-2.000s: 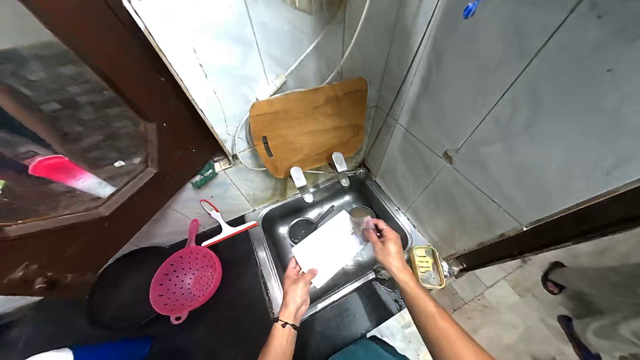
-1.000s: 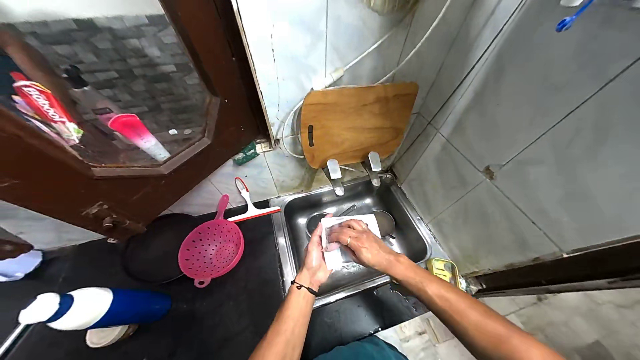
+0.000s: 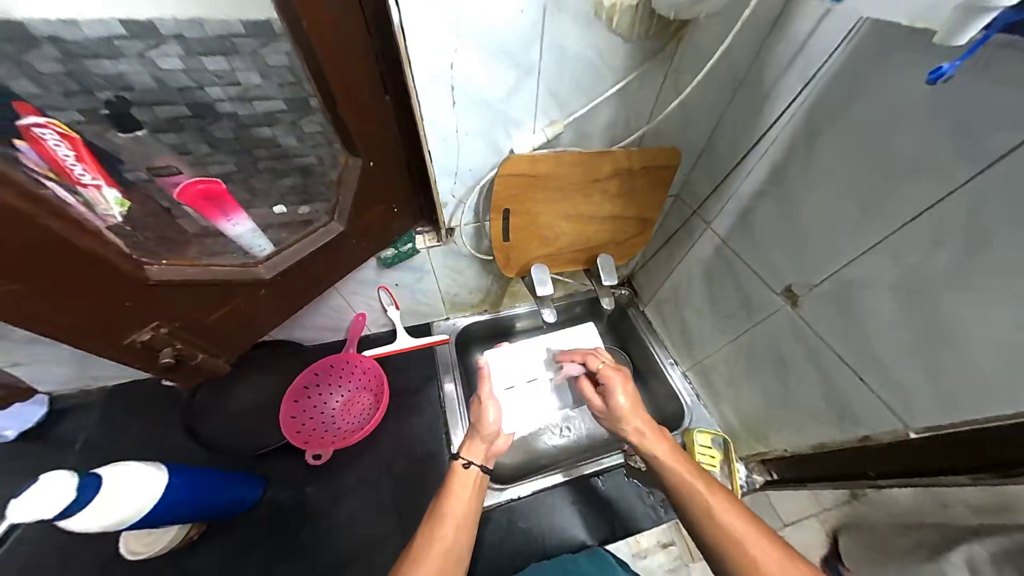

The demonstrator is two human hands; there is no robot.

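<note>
A white rectangular board or tray point(image 3: 520, 372) is held over the stainless steel sink point(image 3: 552, 468). My left hand point(image 3: 486, 408) grips its left edge, thumb on the near side and fingertips behind it. On the right part of the white piece, my right hand point(image 3: 608, 388) presses a small pale pinkish cloth or pad point(image 3: 569, 371) with bent fingers. Part of a round metal dish point(image 3: 620, 360) shows in the sink behind my right hand. Two metal taps point(image 3: 544, 292) stand at the sink's back edge.
Left of the sink lie a pink colander point(image 3: 336, 404), a squeegee point(image 3: 400, 344), a dark pan point(image 3: 232, 400) and a blue-and-white bottle point(image 3: 160, 496). A wooden cutting board point(image 3: 584, 208) leans behind the taps. A yellow soap dish point(image 3: 710, 456) sits at the right corner, near my right forearm.
The white piece has turned and its broad face shows more than one second ago. My right hand has moved to its right part. The view has shifted left.
</note>
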